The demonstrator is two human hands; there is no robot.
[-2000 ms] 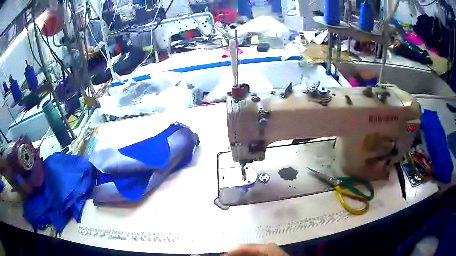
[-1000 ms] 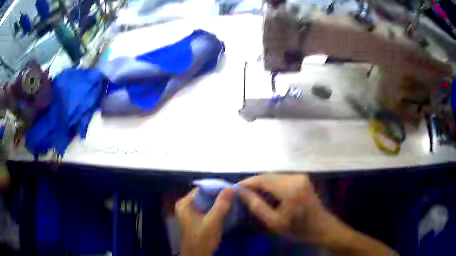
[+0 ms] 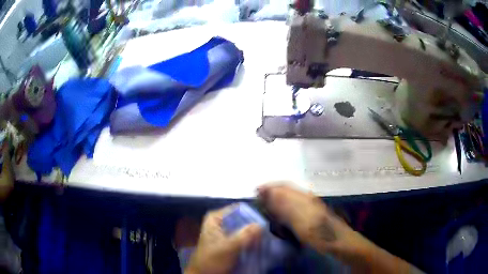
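A small pale grey-blue fabric piece (image 3: 243, 218) is bunched over my lap, just below the table's front edge. My left hand (image 3: 227, 241) grips it, with the thumb on top. My right hand (image 3: 294, 211) is beside it on the right, blurred, with the fingers curled near the table edge; whether it holds any of the cloth is hidden. A pile of blue and pale panels (image 3: 176, 85) lies curled on the table left of the needle.
The cream sewing machine (image 3: 369, 48) stands at the right. Scissors with green and yellow handles (image 3: 409, 150) lie right of its bed. A bright blue panel stack (image 3: 75, 120) is at the far left by a maroon machine (image 3: 35, 93).
Both hands came into view below the table edge with the fabric piece. Since one second ago, my right hand has shifted up and away from the cloth. The camera view has tilted down.
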